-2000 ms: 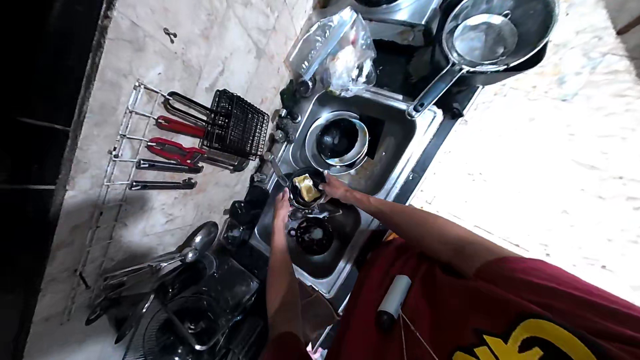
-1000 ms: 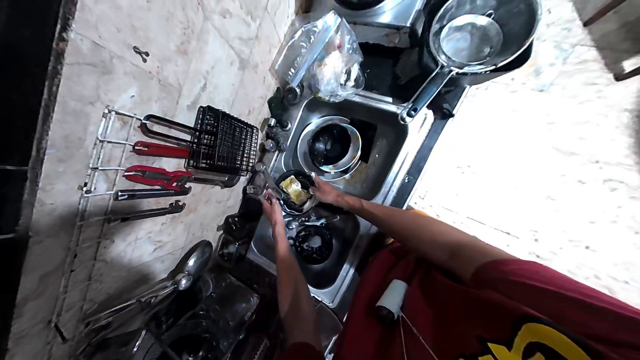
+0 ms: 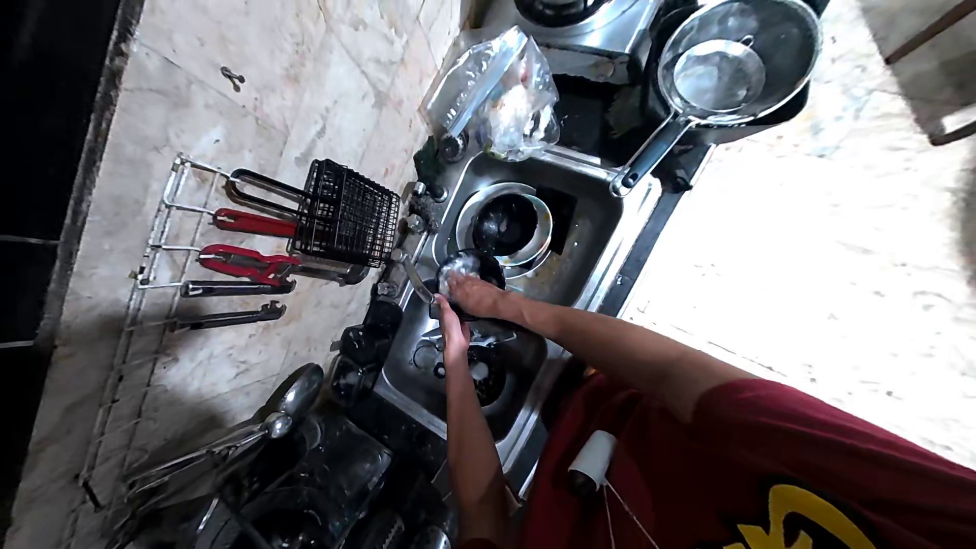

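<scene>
A round black bowl with whitish suds inside is between my hands, over the divider of a double steel sink. My left hand grips the bowl's near left rim. My right hand reaches inside the bowl; whether it holds anything is hidden. The curved faucet spout ends beside the bowl. In the far basin sit stacked metal bowls with a black bowl in them. Black ware and utensils lie in the near basin, partly behind my left forearm.
A clear plastic bag rests at the sink's far end, near a stove. A strainer lies over a pan on the right, its handle reaching the sink rim. A wire rack with tongs and a grill basket hangs on the left wall.
The yellow thing seen in the bowl in both earlier frames is no longer visible. My right hand has moved from the bowl's rim to its inside, where whitish suds now show.
</scene>
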